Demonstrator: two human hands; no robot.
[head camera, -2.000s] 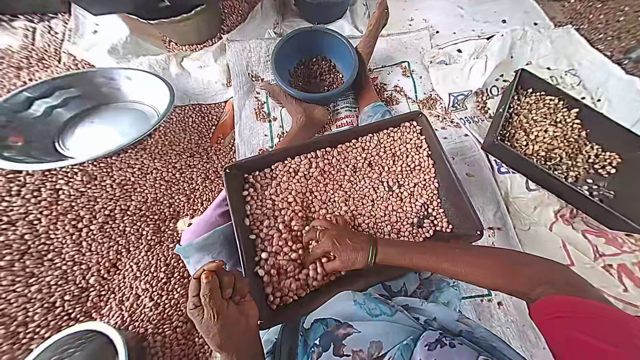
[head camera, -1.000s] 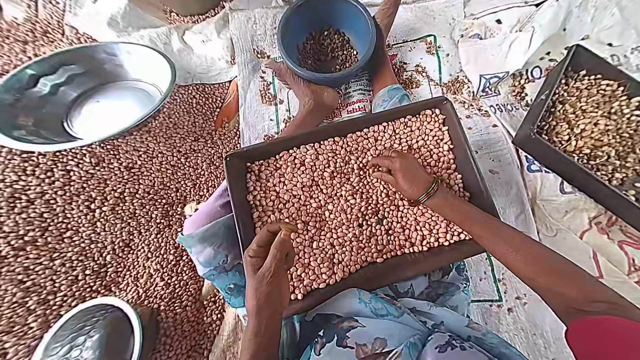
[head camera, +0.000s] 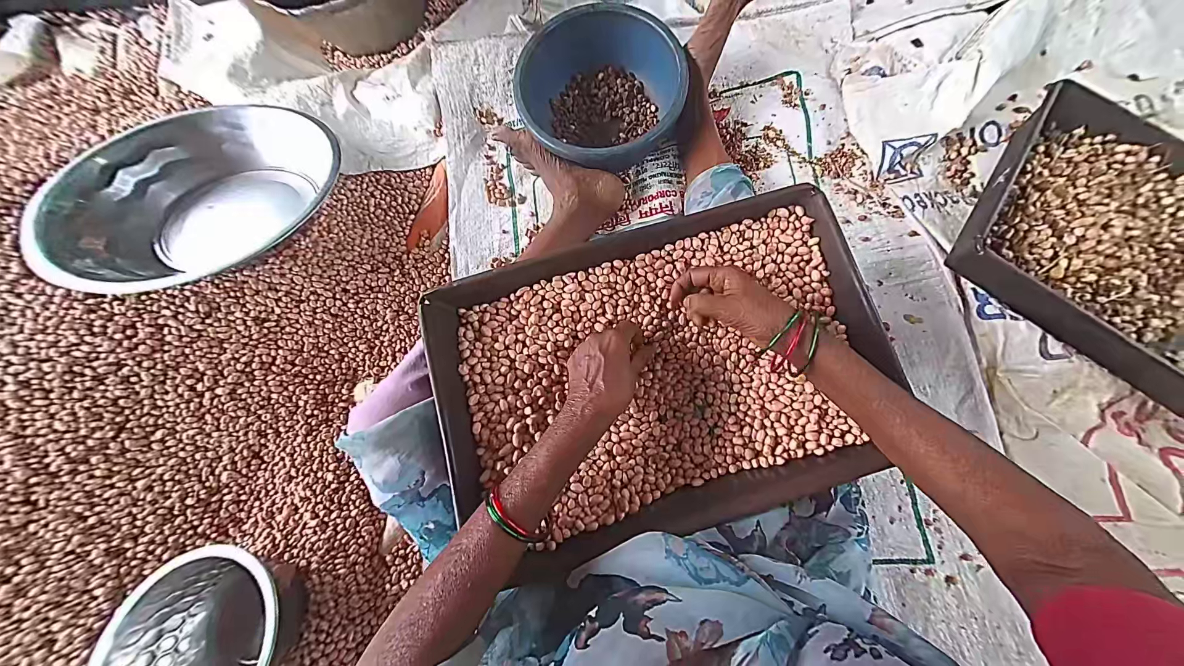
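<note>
A dark rectangular tray (head camera: 666, 513) rests on my lap, tilted a little, with a layer of shelled peanuts (head camera: 555, 416) spread across it. Over the middle of the peanuts is my left hand (head camera: 606, 365), fingers bent and thumb near the fingertips; whether it pinches anything is too small to tell. My right hand (head camera: 731, 301) is just to its right, at the upper middle of the tray, thumb and fingers curled close together above the peanuts. Its fingertips are partly hidden, so any small piece in them cannot be made out. Both wrists carry red and green bangles.
A blue bowl (head camera: 680, 83) of darker pieces sits beyond the tray, between my feet. Another dark tray (head camera: 971, 231) of mixed pieces lies at the right. A shiny metal basin (head camera: 102, 250) and a smaller metal vessel (head camera: 268, 592) stand on the large peanut heap (head camera: 185, 398) at left.
My left hand has moved from the tray's left side to over the middle of the peanuts. My right hand was flatter on the peanuts a second ago; its fingers are now curled.
</note>
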